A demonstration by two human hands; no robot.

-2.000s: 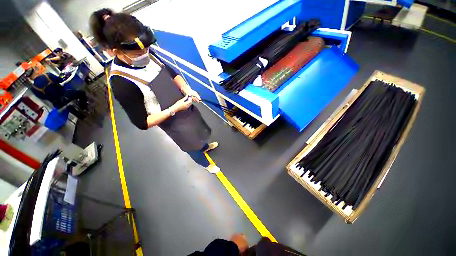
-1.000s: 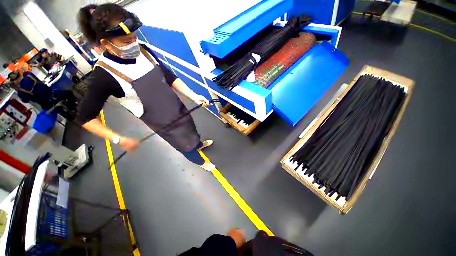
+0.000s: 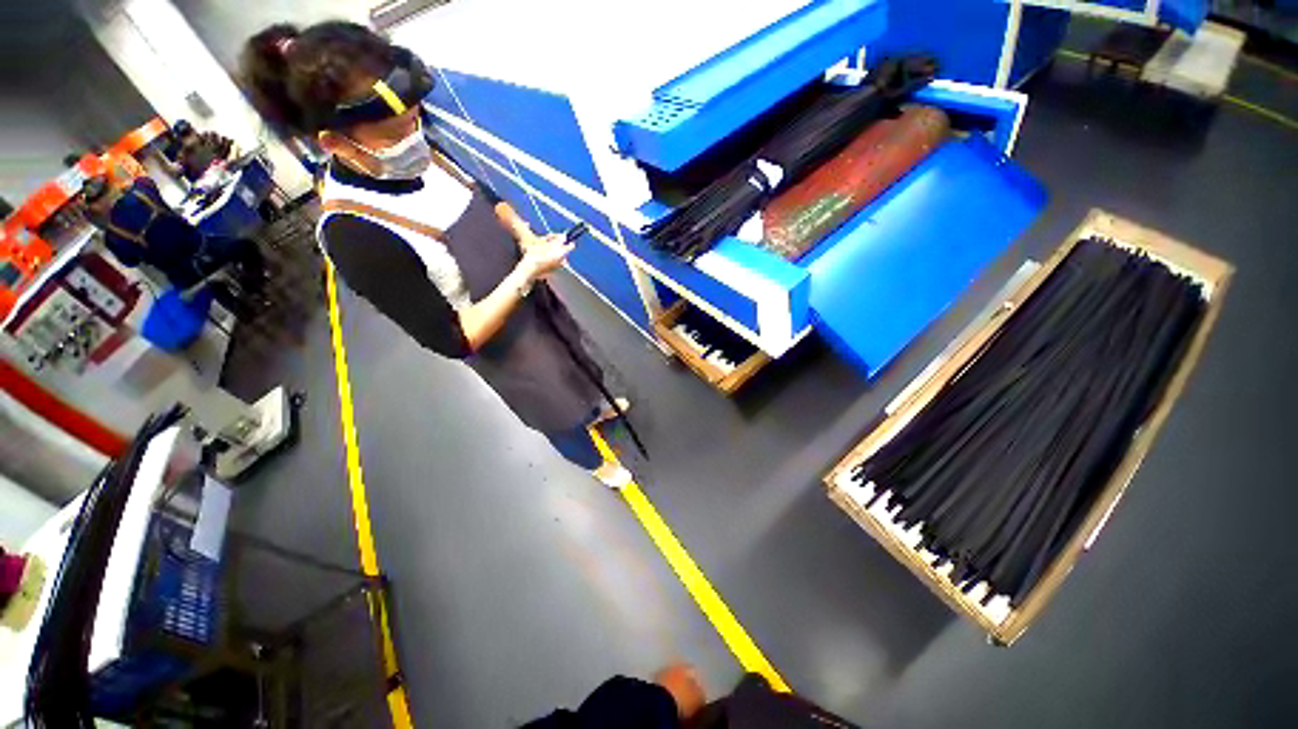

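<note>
At the bottom edge a small, blurred part of a hand, seemingly my left hand (image 3: pixel 682 692), shows beside a dark sleeve; its fingers and anything in it are hidden. My right hand is not visible; a dark shape lies beside the left one. A shallow wooden tray (image 3: pixel 1214 292) on the floor at right is full of long black strips (image 3: pixel 1036 413) over a white lining. A bundle of black strips (image 3: pixel 833 138) with a white tie (image 3: pixel 769 174) lies across the machine mouth above a red-brown roller (image 3: pixel 861 178).
A person (image 3: pixel 484 285) in a dark apron stands by the blue-and-white machine (image 3: pixel 570 128), holding strips that hang down. A second tray (image 3: pixel 733 378) is under the machine. Black strips (image 3: pixel 88 570) lie at left near a blue crate (image 3: pixel 190 591). Other workers sit at upper left.
The standing person's strips, earlier stretched between both hands, now hang down, with the hands together. The view has shifted slightly. The visible part of my hand has hardly moved.
</note>
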